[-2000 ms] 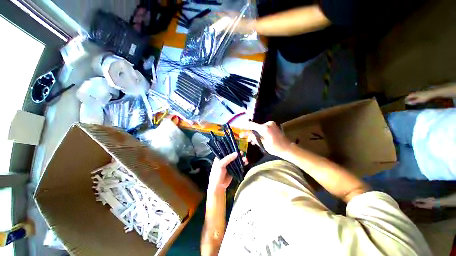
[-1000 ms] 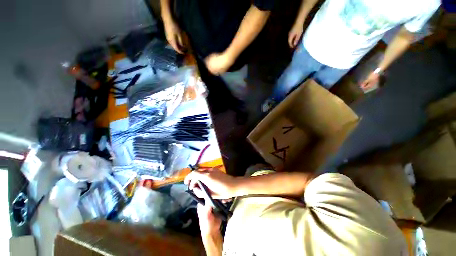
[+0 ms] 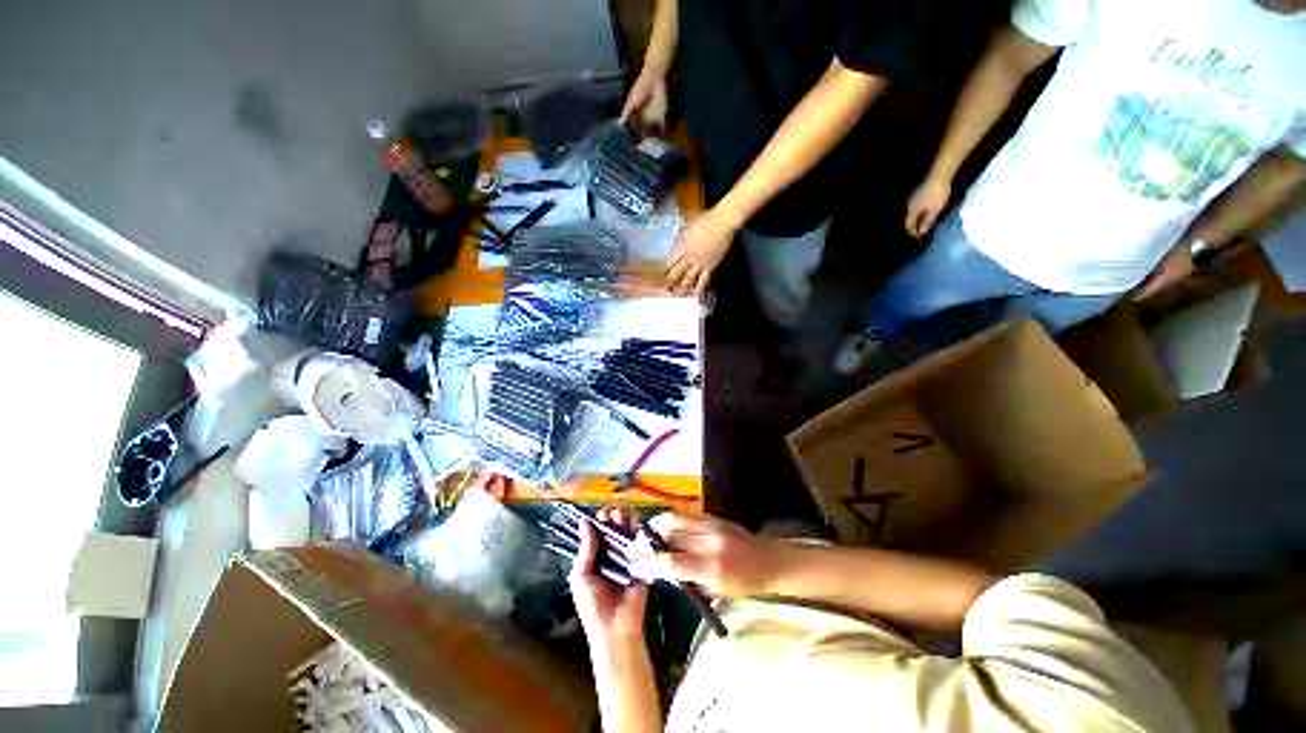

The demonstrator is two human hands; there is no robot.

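My left hand (image 3: 616,590) is in front of my body at the table's near edge, closed around a small bundle of black rods (image 3: 569,533) whose ends point up and left. My right hand (image 3: 702,554) is beside it, touching the bundle, with a black rod (image 3: 706,613) sticking out below its fingers. The fingers overlap, so how many rods each hand holds is hidden. On the white sheet ahead lie loose black rods (image 3: 645,375) and a clear bag of rods in a row (image 3: 524,415).
A large carton (image 3: 387,630) with white strips (image 3: 351,695) is at lower left. An open carton (image 3: 974,447) is at right. A red-handled tool (image 3: 652,455) lies near the table edge. Two people stand beyond, one with a hand (image 3: 700,251) on the table.
The view has shifted, so the table sits further right and the left carton shows again. My hands stay together, with the bundle now fanned up and left. The dark-shirted person's hand now rests at the table edge.
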